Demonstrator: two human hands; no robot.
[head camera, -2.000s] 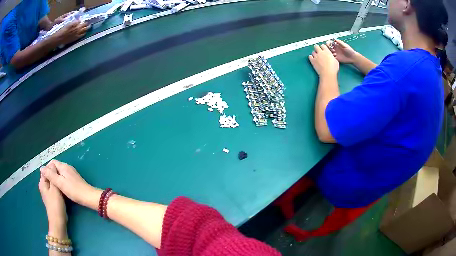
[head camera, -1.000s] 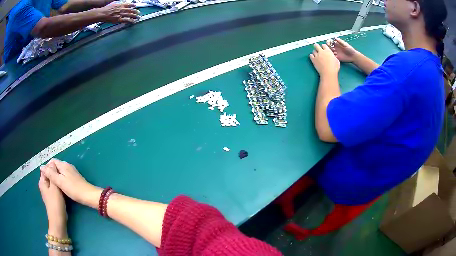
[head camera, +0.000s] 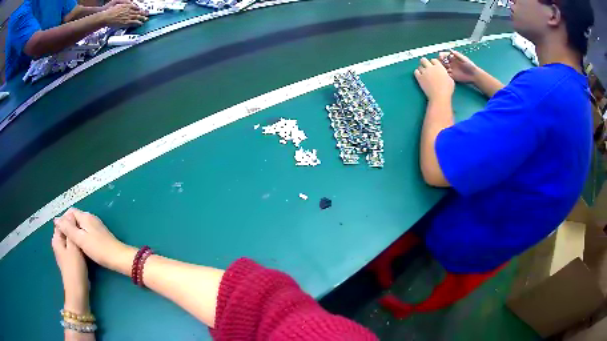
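Observation:
My right hand (head camera: 92, 234) and my left hand (head camera: 66, 252) rest together on the green bench (head camera: 200, 220) at the lower left. The right lies partly over the left. No object shows in them; their palms and most of their fingertips are hidden. Two heaps of tiny white parts (head camera: 285, 130) lie at mid-bench, away from my hands. A single white part (head camera: 303, 196) lies beside a small black part (head camera: 325, 203). Stacked circuit board panels (head camera: 356, 120) stand in a slanted block right of the heaps.
A co-worker in a blue shirt (head camera: 512, 140) sits at right, hands on the bench. Beyond the white strip (head camera: 166, 144) runs the darker conveyor (head camera: 200, 86). Another person's hands (head camera: 125, 14) are over white handle shells (head camera: 60, 61). A red stool (head camera: 439, 293) and cardboard carton (head camera: 556, 293) are lower right.
My hands stay together in the same place. The person across the conveyor has moved their hands forward from the shells, then slightly back left. A white piece now shows below those hands.

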